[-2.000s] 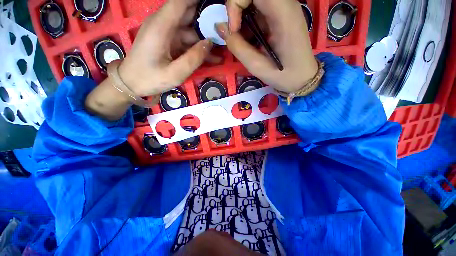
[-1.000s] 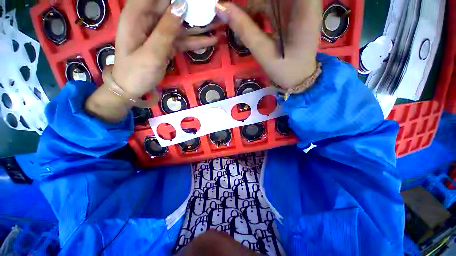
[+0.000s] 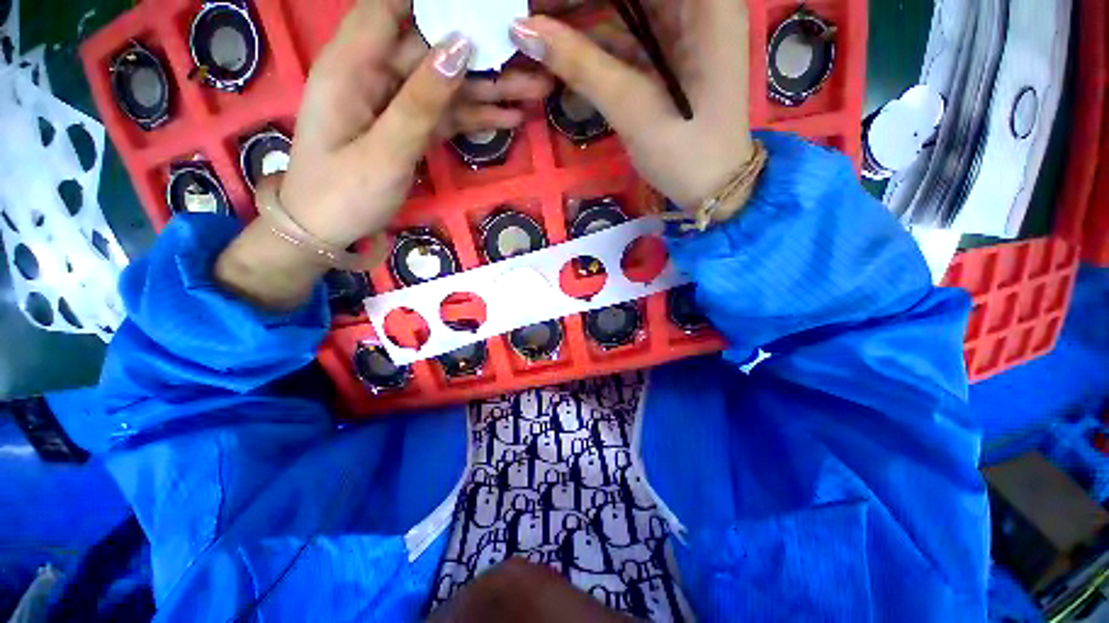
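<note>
A round white disc (image 3: pixel 472 27) is held between both hands at the top edge, both thumbs on its lower part; dark bits show at its lower rim, and what lies beneath is mostly hidden. My left hand (image 3: pixel 365 134) grips it from the left. My right hand (image 3: pixel 651 104) grips it from the right and also holds a slim dark stick tool (image 3: pixel 654 59). Below, the red tray (image 3: pixel 559 186) holds round black drivers (image 3: pixel 512 235) in its pockets. A white die-cut strip (image 3: pixel 426 304) with round holes lies slanted across the tray's near rows.
Punched white backing sheets (image 3: pixel 46 195) lie at left. Loose white discs (image 3: pixel 906 127) lie beside a stack of white and grey strips (image 3: pixel 991 134) at right. Another red tray (image 3: pixel 1019 307) is at the lower right. A brown box (image 3: pixel 1043 501) is below it.
Both hands have moved slightly up and left with the white disc, and both thumbs now press on it. The tray has shifted slightly in view; the strip remains across it.
</note>
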